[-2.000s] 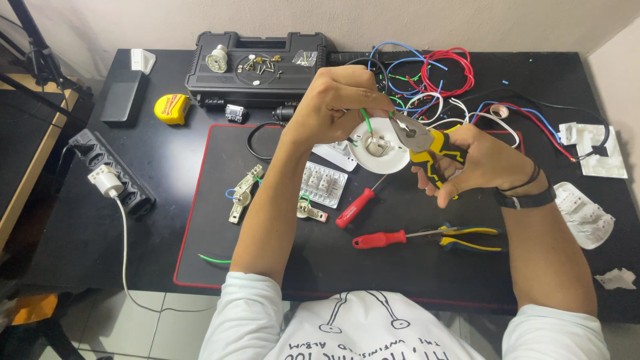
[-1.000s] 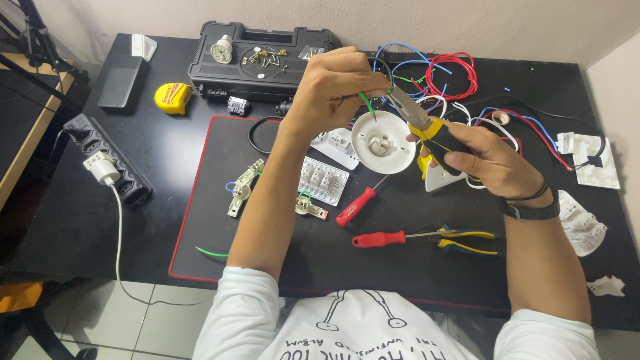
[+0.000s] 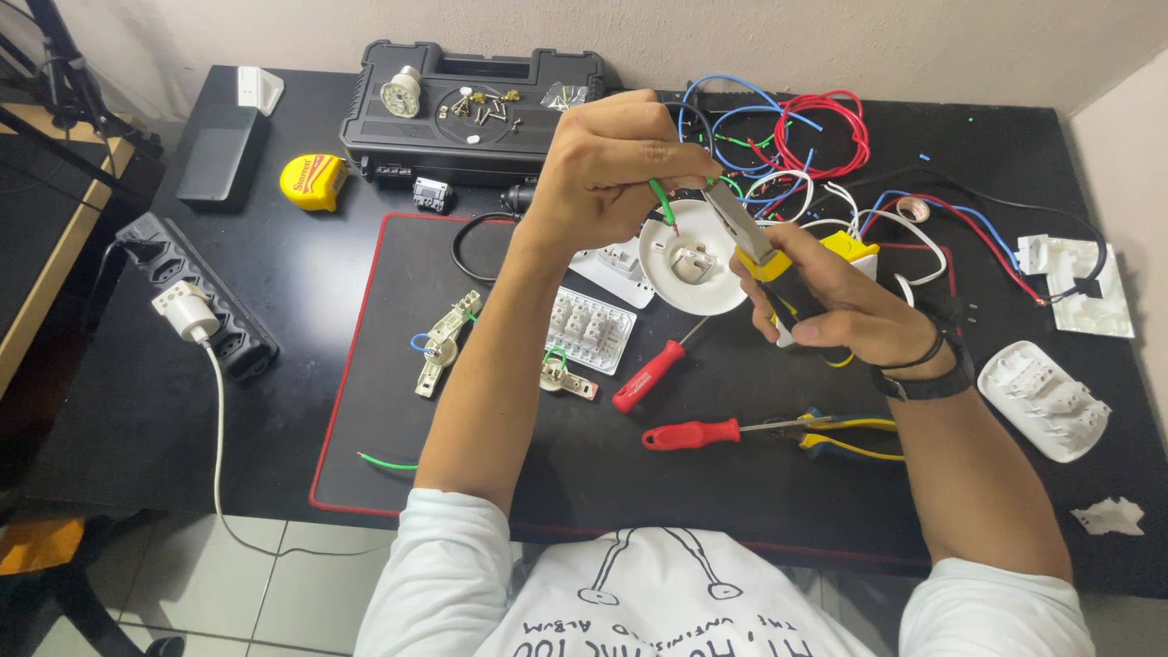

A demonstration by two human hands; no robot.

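Observation:
My left hand (image 3: 611, 169) pinches a short green insulated wire (image 3: 663, 203), whose bare copper end points down. My right hand (image 3: 844, 301) is closed around yellow-and-black combination pliers (image 3: 766, 260). The pliers' jaws reach the wire at my left fingertips; whether they grip it is hidden by the fingers. Below lies a round white lamp-holder base (image 3: 662, 287). Nearer me are a red-handled screwdriver (image 3: 650, 376), a second red-handled screwdriver (image 3: 691, 434) and blue-and-yellow pliers (image 3: 853, 422). A loose green wire (image 3: 388, 463) lies on the mat's left part.
A black tool case (image 3: 456, 151) at the back bears a bulb and small screws. Tangled wires (image 3: 835, 137) lie behind my right hand. A yellow tape measure (image 3: 313, 182) and a power strip (image 3: 233, 342) are at left, white switch plates (image 3: 1049, 401) at right.
The pliers have stayed near my left fingertips throughout. My right hand has turned slightly with them, and the green wire end hangs a little differently.

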